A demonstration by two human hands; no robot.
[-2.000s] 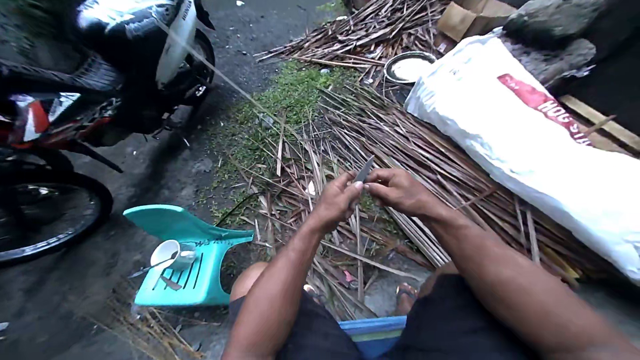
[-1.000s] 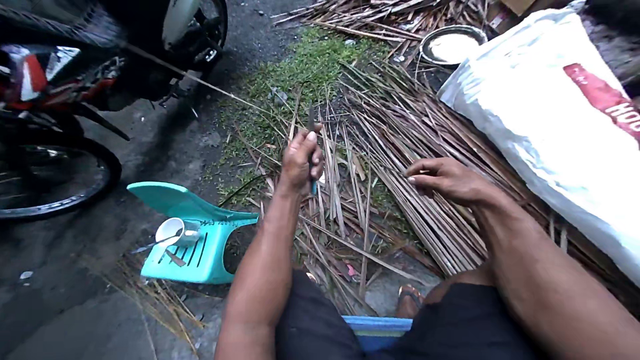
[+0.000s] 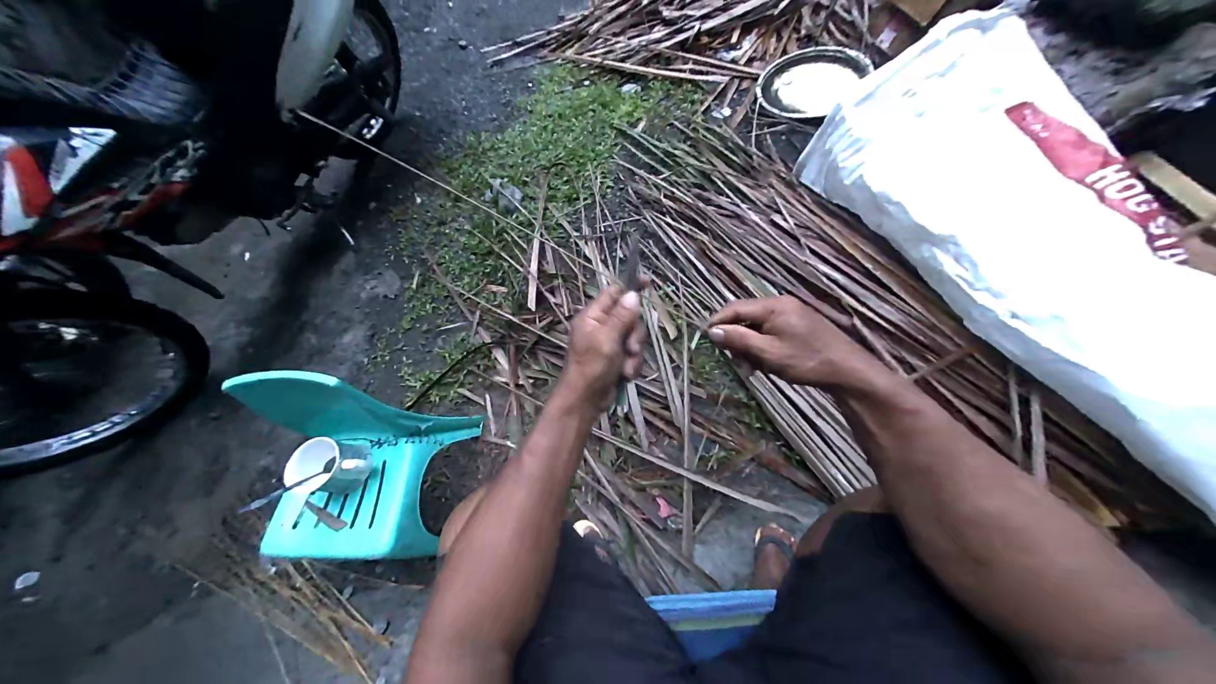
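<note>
My left hand [image 3: 608, 337], near the middle of the view, is closed around a knife [image 3: 634, 266] whose dark blade points up and away. A thin strip [image 3: 427, 178] runs from the left hand toward the motorcycle at the upper left. To the right, my right hand [image 3: 769, 337] has its thumb and forefinger pinched together; whether a thin piece is between them cannot be told. Long dried palm leaf strips [image 3: 760, 228] lie in a heap below and beyond both hands, with loose strips scattered between my feet.
A small turquoise plastic chair [image 3: 399, 522] at the left bears a white cup [image 3: 311, 464] and a utensil. Motorcycles [image 3: 104, 190] stand upper left. A white printed sack [image 3: 1007, 218] lies on the heap at the right, beside a round basin [image 3: 815, 84]. Thin sticks [image 3: 304, 608] lie below the chair.
Two seconds ago my hands were together at the knife; now they are apart, the right hand to the right. Since one second ago, the right hand's fingers have drawn closer to the left hand.
</note>
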